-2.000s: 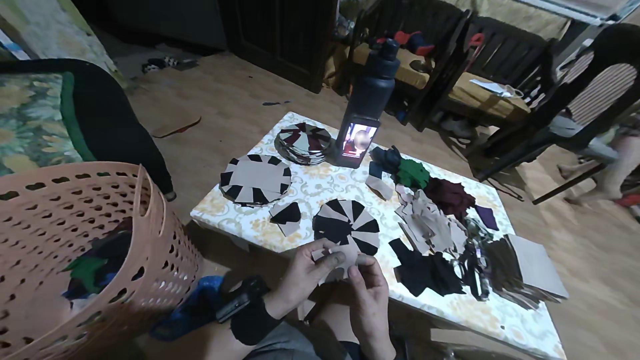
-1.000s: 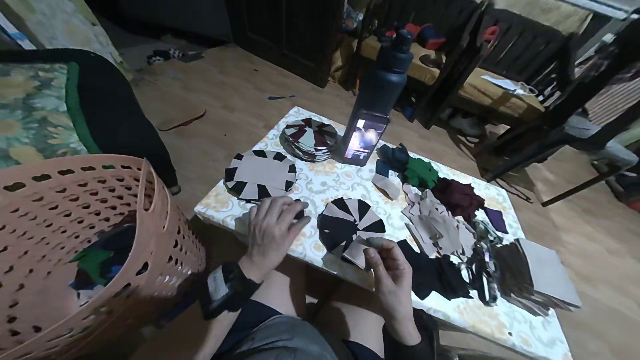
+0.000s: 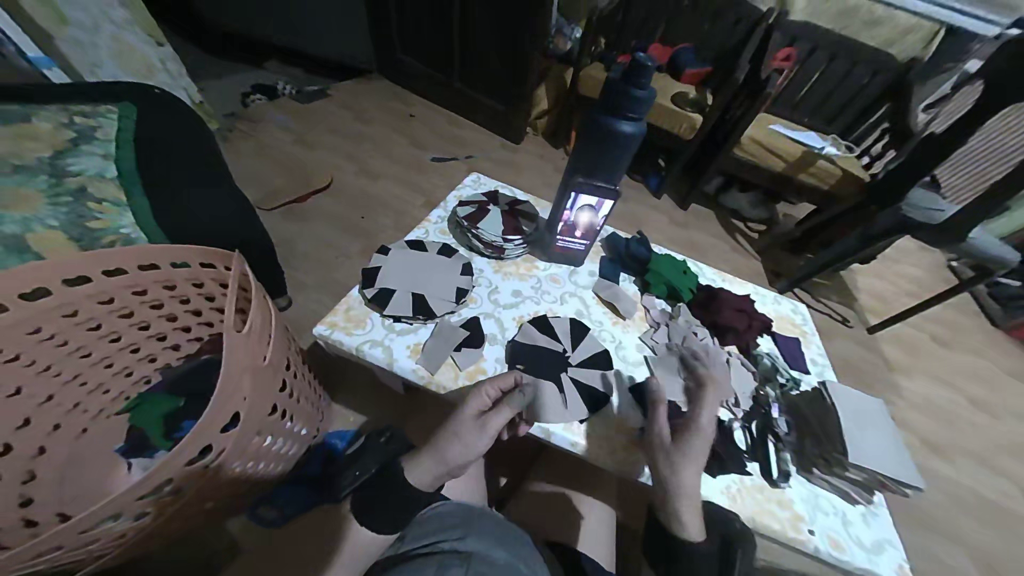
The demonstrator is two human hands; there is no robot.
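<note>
Fingers of my left hand point(image 3: 492, 408) pinch a beige fabric piece point(image 3: 546, 402) at the lower left edge of a round black-and-beige patchwork disc point(image 3: 588, 356). My right hand point(image 3: 684, 424) is over the beige fabric scraps point(image 3: 668, 320), beside a black scrap pile point(image 3: 726, 452); whether it grips a scrap is unclear. Left of the disc lie loose beige and black pieces point(image 3: 440, 346). Behind them is a stack of discs with black-edged rims and a plain beige centre point(image 3: 420, 276). Another disc stack, maroon, black and light point(image 3: 496, 224), stands farther back.
A dark bottle point(image 3: 612, 128) stands on the table point(image 3: 528, 280) with a lit phone point(image 3: 584, 220) against it. Green scraps point(image 3: 670, 278), maroon scraps point(image 3: 730, 316), scissors point(image 3: 772, 448) and a stack of beige sheets point(image 3: 872, 436) lie at right. A pink perforated basket point(image 3: 272, 384) stands left.
My left hand has moved right from the loose pieces to the disc. My right hand has left the disc and moved right to the scraps.
</note>
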